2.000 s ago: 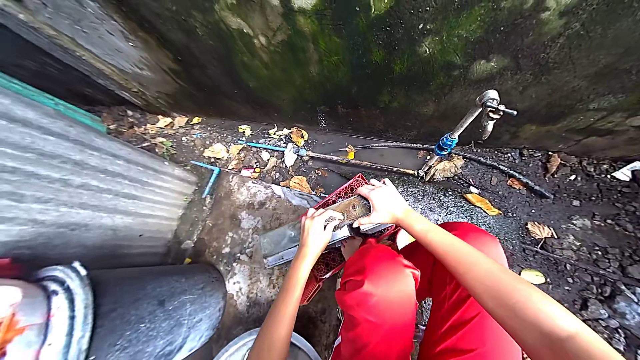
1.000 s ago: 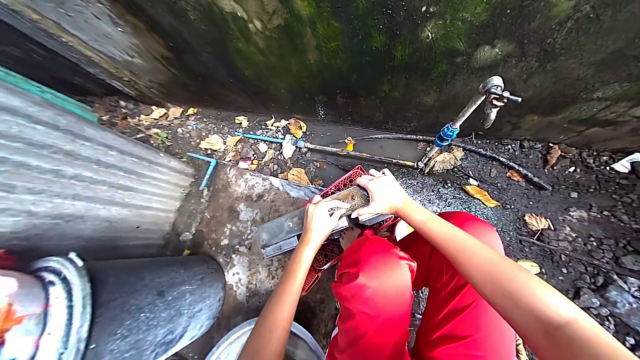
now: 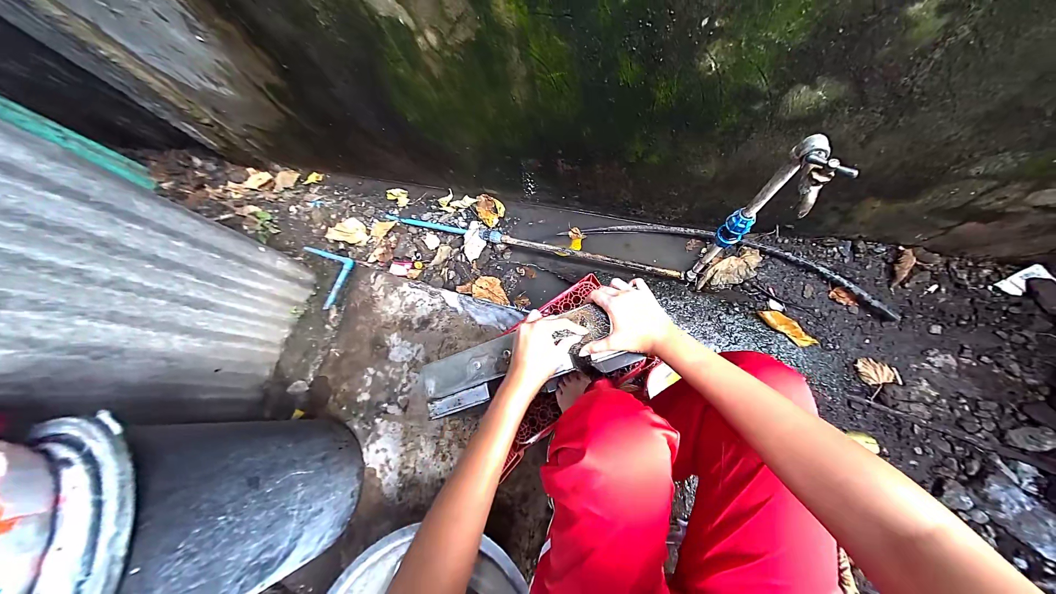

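Observation:
A long grey metal piece (image 3: pixel 470 369), channel-like and dirty on top, lies across a red plastic crate (image 3: pixel 540 414) with a patterned, perforated wall. My left hand (image 3: pixel 546 351) grips its middle from the near side, fingers bent over the top. Close beside it, my right hand (image 3: pixel 631 318) is closed around the dark, gritty part toward the right end, thumb and fingers spread over it. Between the two hands a rough brownish surface shows. My bare foot (image 3: pixel 571 389) is partly visible below the metal piece. What lies under my palms is hidden.
A tap on a pipe with a blue fitting (image 3: pixel 733 228) stands before the mossy wall (image 3: pixel 577 91). A black hose (image 3: pixel 817 268) and pipe lie on wet ground. Corrugated metal sheeting (image 3: pixel 140 289) and a dark container (image 3: pixel 239 495) are at left, a round metal basin (image 3: pixel 379 561) below.
Both hands stay on the metal piece throughout, with only small shifts of the fingers. The crate stays beneath it.

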